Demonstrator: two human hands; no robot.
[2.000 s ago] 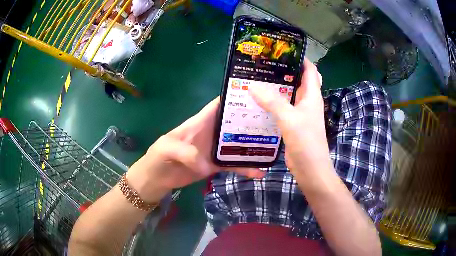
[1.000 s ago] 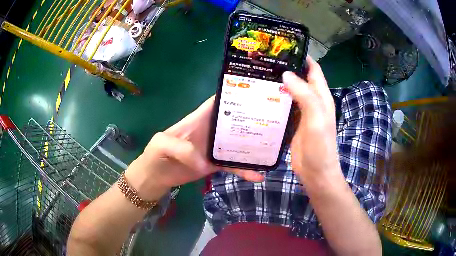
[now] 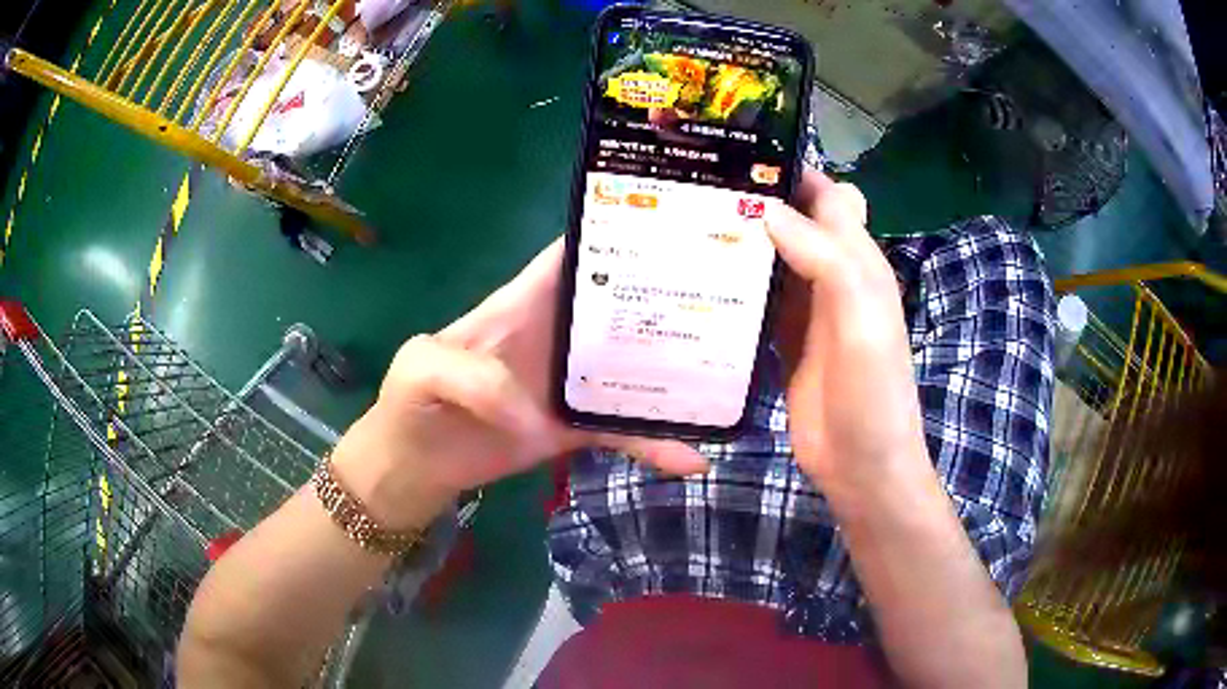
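Observation:
A smartphone [image 3: 666,289] in a dark case is held upright above my lap, tilted slightly. Its screen shows a food picture at the top and a white page with small text below. My left hand [image 3: 478,384] holds the phone from its left side and bottom, with fingers behind it. A gold-coloured link band [image 3: 353,518] is on my left wrist. My right hand [image 3: 848,323] is at the phone's right edge, its thumb by the screen near a red icon. Its other fingers are partly hidden behind the phone. Plaid trousers [image 3: 982,364] cover my lap.
A yellow cart [image 3: 162,128] with bagged goods [image 3: 303,108] stands at upper left. A wire shopping trolley [image 3: 175,444] is at lower left. Another yellow cart [image 3: 1144,337] is at right. A pale covered table [image 3: 1130,81] and a dark round grille [image 3: 1063,162] are at upper right.
The phone has moved a little up and left. The lower page has changed from tiles and banners to text. My right thumb has moved from mid-screen to the right edge.

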